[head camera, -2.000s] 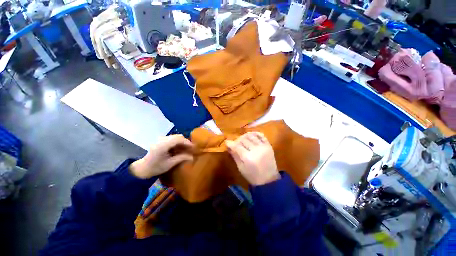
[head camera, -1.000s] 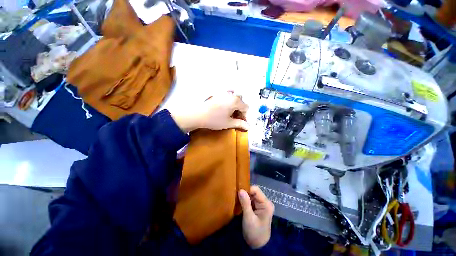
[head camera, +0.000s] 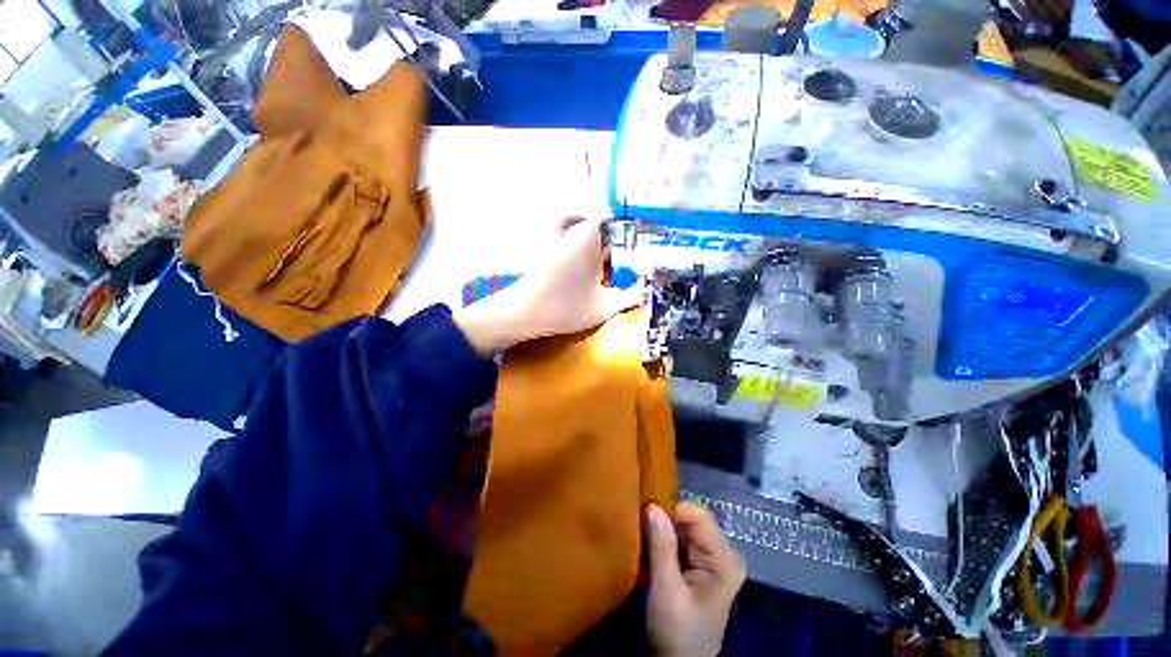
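Observation:
A rust-brown garment panel (head camera: 565, 475) hangs from the needle area (head camera: 655, 321) of the overlock machine (head camera: 886, 167) down towards my lap. Its right edge shows a narrow folded strip running lengthwise. My left hand (head camera: 552, 295) lies on the panel's far end, fingers beside the lit needle area; some fingertips are hidden. My right hand (head camera: 693, 571) pinches the panel's right edge between thumb and fingers, near the table's front edge. Some plaid fabric (head camera: 456, 513) shows under the panel's left side.
A brown panel stack (head camera: 315, 193) with a pocket-like shape lies at the left on the white table (head camera: 501, 167). Dark blue cloth (head camera: 180, 353) is below it. Red and yellow snips (head camera: 1066, 565) hang at the lower right. A ruler scale (head camera: 796, 533) marks the table front.
The panel's far end has come up to the needle area, with my left hand moved right beside it. The view has shifted, so the machine stands nearer the middle. My right hand still pinches the edge.

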